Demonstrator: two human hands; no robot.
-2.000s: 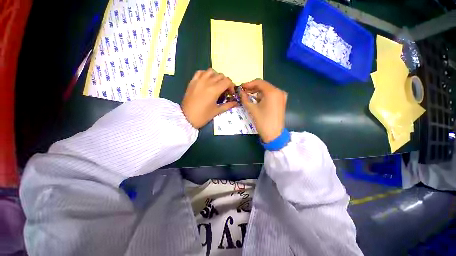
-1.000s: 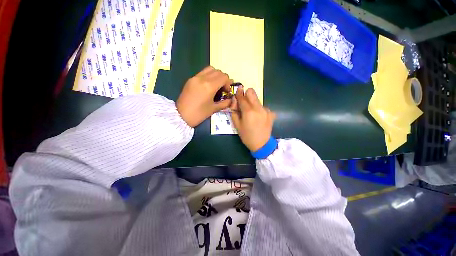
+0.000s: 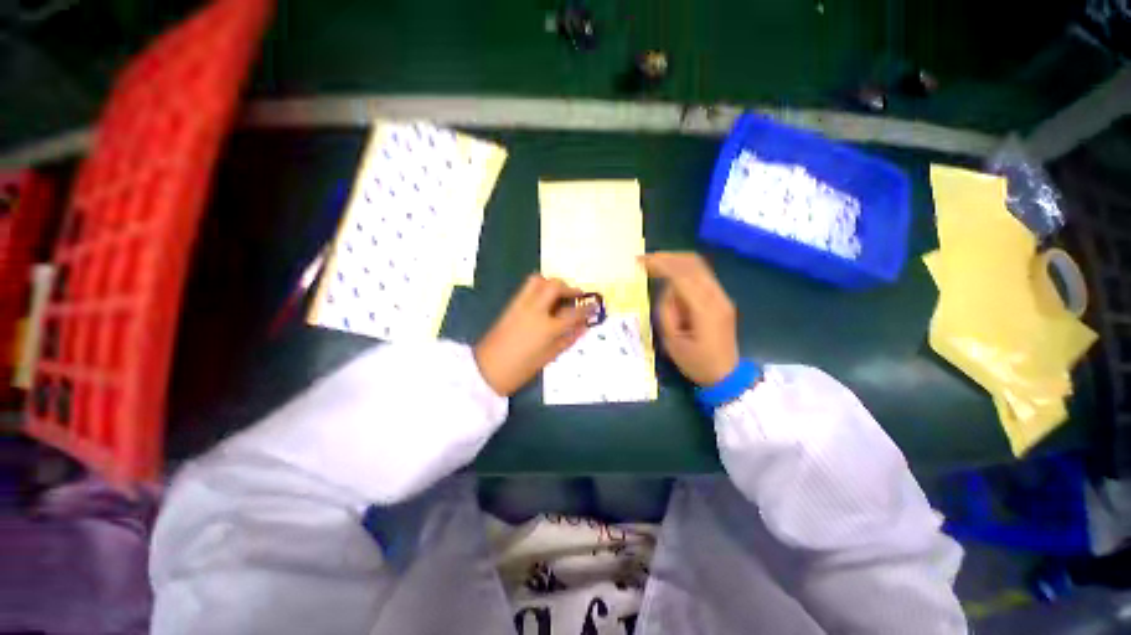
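My left hand (image 3: 533, 331) holds a small dark electronic module (image 3: 593, 309) in its fingertips, over the adhesive sheet (image 3: 595, 223). The sheet lies upright on the dark green bench, plain yellow above and white with blue print below. My right hand (image 3: 697, 316) is at the sheet's right edge, apart from the module, with its fingers curled. It is blurred, and I cannot tell whether it holds anything. A blue wristband (image 3: 729, 387) is on my right wrist.
Spare adhesive sheets (image 3: 394, 236) lie left. A red tray (image 3: 130, 236) stands at far left. A blue bin (image 3: 883, 236) with small white parts (image 3: 794, 205) is at right. Yellow liners (image 3: 980, 292), a tape roll (image 3: 1064, 280) and a clear bag (image 3: 1027, 184) lie far right. Beyond the pale rail (image 3: 533, 115) are dark modules (image 3: 651, 65).
The view has tilted up, showing the conveyor and red tray. My right hand has moved away from the module to the sheet's right edge. My left hand still holds the module.
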